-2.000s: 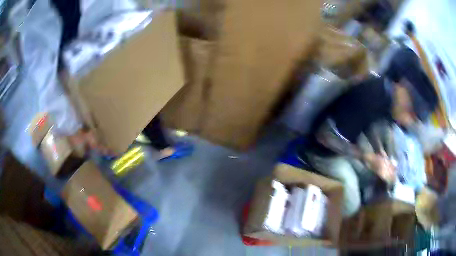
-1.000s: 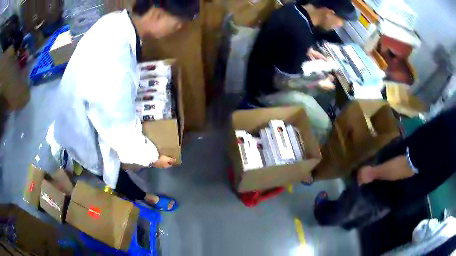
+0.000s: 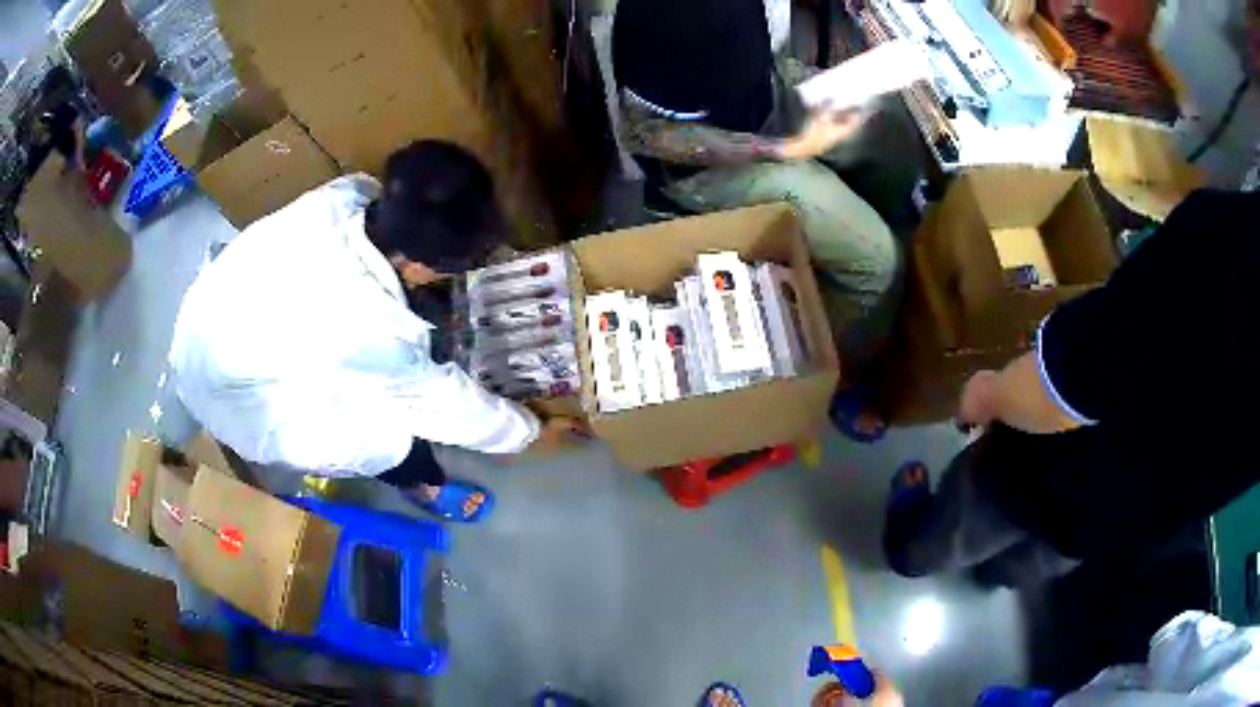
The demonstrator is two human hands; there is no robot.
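Observation:
My right hand (image 3: 880,691) is at the bottom edge, partly cut off, holding a blue and orange tape gun (image 3: 846,669). My left hand is not in view. In front, an open brown carton (image 3: 712,428) with rows of white product boxes (image 3: 728,321) stands on a red stool (image 3: 724,472). A person in a white top (image 3: 297,339) bends at its left, with a hand under a second carton of boxes (image 3: 522,325) that is close against it. A closed carton with an orange-red label (image 3: 249,553) lies on a blue plastic stool (image 3: 415,587) at left.
A seated person in black (image 3: 698,62) holds a white item by a bench at the back. Another person in black (image 3: 1154,373) stands at right beside an open carton (image 3: 953,325). Tall cardboard (image 3: 359,83) stands behind. A yellow line (image 3: 837,594) marks the grey floor.
The person in white has bent down and moved the carried carton right, beside the open carton. The view has shifted, and my right hand with the tape gun now shows at the bottom.

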